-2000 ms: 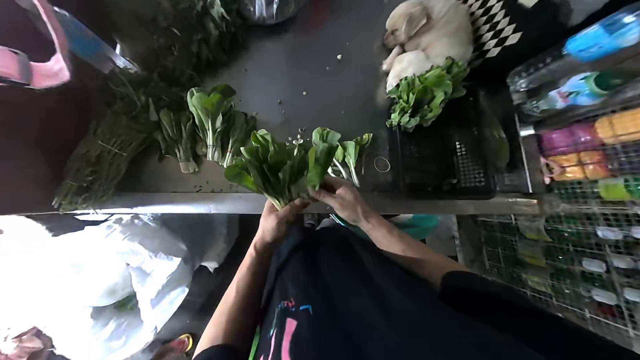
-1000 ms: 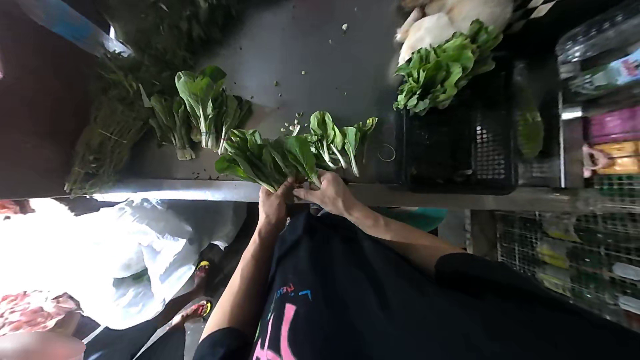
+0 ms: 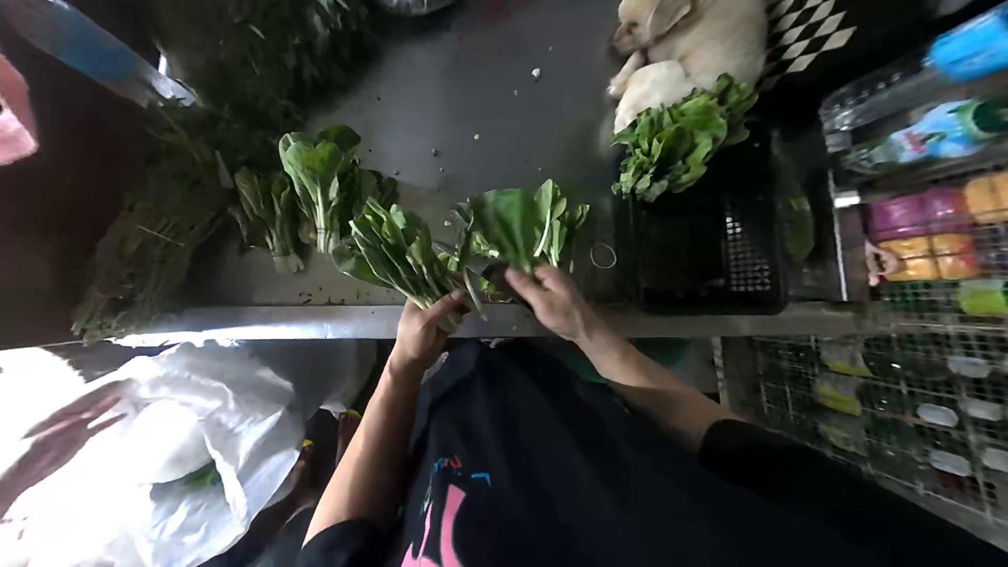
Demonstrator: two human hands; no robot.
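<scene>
My left hand (image 3: 425,327) grips a bunch of leafy greens (image 3: 394,252) by the stems, above the front edge of the dark table (image 3: 480,142). To its right, my right hand (image 3: 551,303) is closed on a single broad green leaf (image 3: 505,224), with a dark thing below it that I cannot make out. Loose leafy stalks (image 3: 555,220) lie just beyond my right fingers. A rubber band (image 3: 603,255) rests beside them. Tied bunches of greens (image 3: 319,185) stand at the left.
Thin-stemmed herbs (image 3: 150,236) are heaped far left. At right are a black plastic crate (image 3: 709,268), a leafy bunch (image 3: 681,146) at its back rim, and a light-coloured puppy (image 3: 701,39) lying behind. Wire racks (image 3: 906,402) with bottles stand far right; a white plastic bag (image 3: 220,417) is below left.
My hands, close together on the bunch before, have moved apart. The right hand is now on a separate leaf, while the bunch stays in the left hand.
</scene>
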